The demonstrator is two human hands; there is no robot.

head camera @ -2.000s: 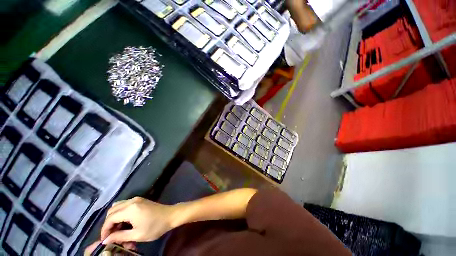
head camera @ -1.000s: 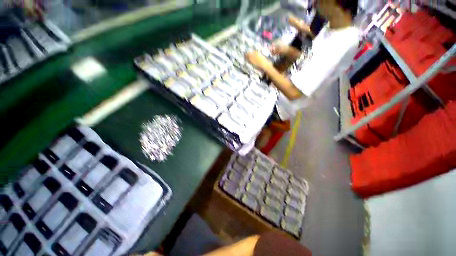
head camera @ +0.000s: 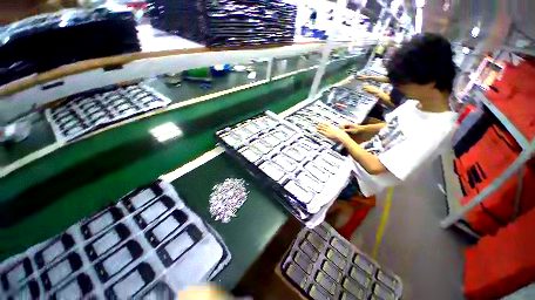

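A blister tray (head camera: 202, 266) of phone front housings, with black borders and pale windows, lies at the near left. A loose pile of small silver components (head camera: 228, 199) sits on the dark green bench right of it. A thicker stack of trays (head camera: 281, 155) with housings stands beyond the pile. A blurred, cut-off bit of bare skin, apparently my right hand (head camera: 202, 292) or wrist, shows at the bottom edge by the near tray; its fingers and anything in them are hidden. My left hand is out of the picture.
A lower tray (head camera: 337, 266) of housings sits below the bench. A worker in a white shirt (head camera: 410, 137) handles another tray at the far right. A green belt (head camera: 105, 176) runs behind; dark stacks (head camera: 249, 22) stand on a shelf. Red stacks (head camera: 498, 161) fill a rack at right.
The view has swung upward, bringing the belt, shelf and worker's head into sight. My right hand, earlier working low with the fingers together, has dropped almost out of the frame.
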